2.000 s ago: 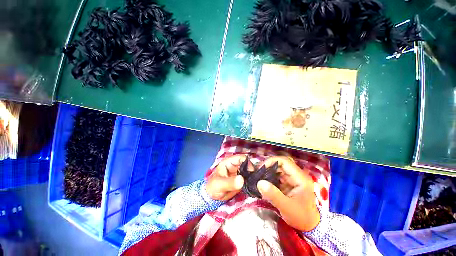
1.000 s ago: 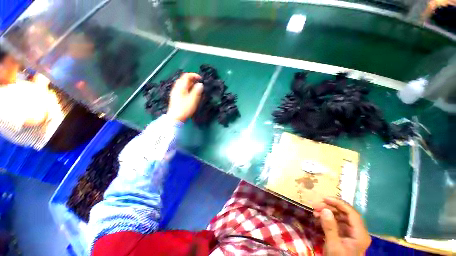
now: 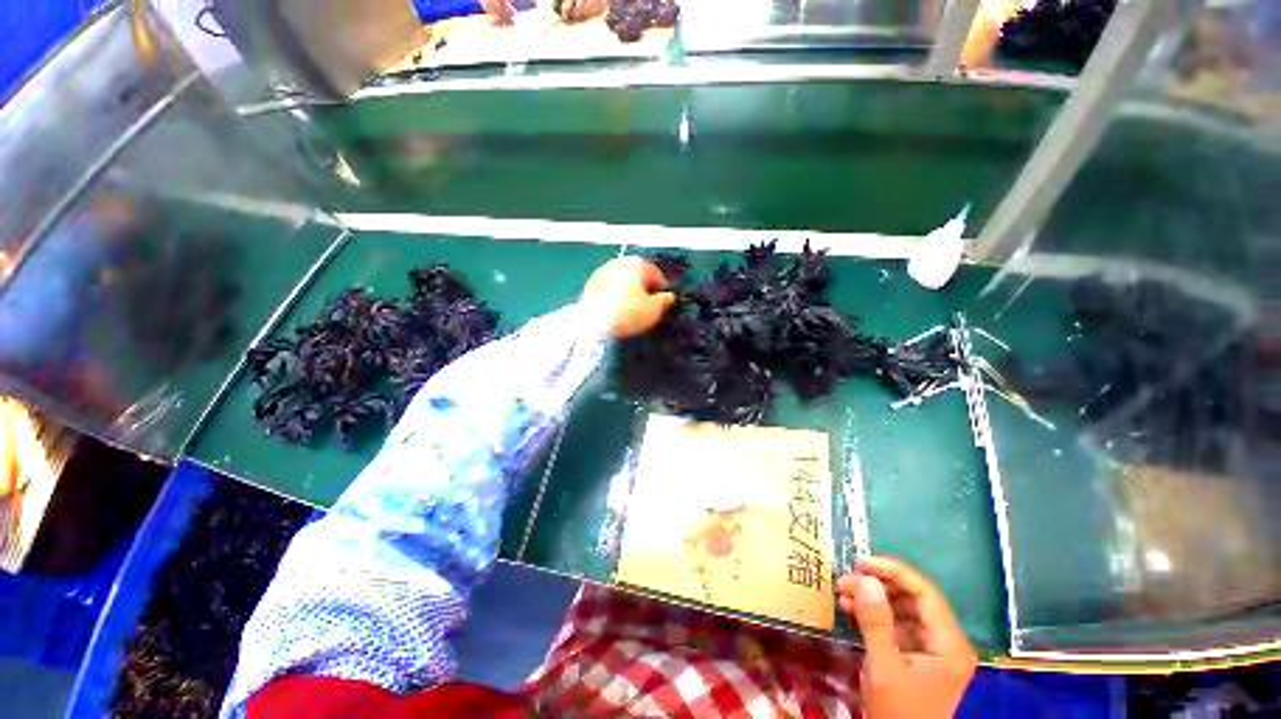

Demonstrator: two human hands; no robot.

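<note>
My left hand (image 3: pixel 628 297) reaches over the green bench to the left edge of the right heap of black spiky pieces (image 3: pixel 759 330). Its fingertips are among the pieces, and I cannot tell whether they grip one. Another heap of black spiky pieces (image 3: pixel 372 351) lies left of my forearm. My right hand (image 3: pixel 899 618) is at the lower right corner of the tan cardboard pad (image 3: pixel 724 520), fingers bent and apart, with nothing seen in it. The pad has dark handwriting and a brown stain.
A white squeeze bottle (image 3: pixel 938 253) stands at the bench's back right. Thin pale sticks (image 3: pixel 969 368) lie by the right divider. Clear panels bound both sides. A blue crate (image 3: pixel 120 604) with dark pieces is at lower left. Another person's hands show across the bench.
Two seconds ago both hands held a black piece above the lap; it is no longer seen there. My left hand has since gone to the left heap, then across to the right heap. The view has shifted.
</note>
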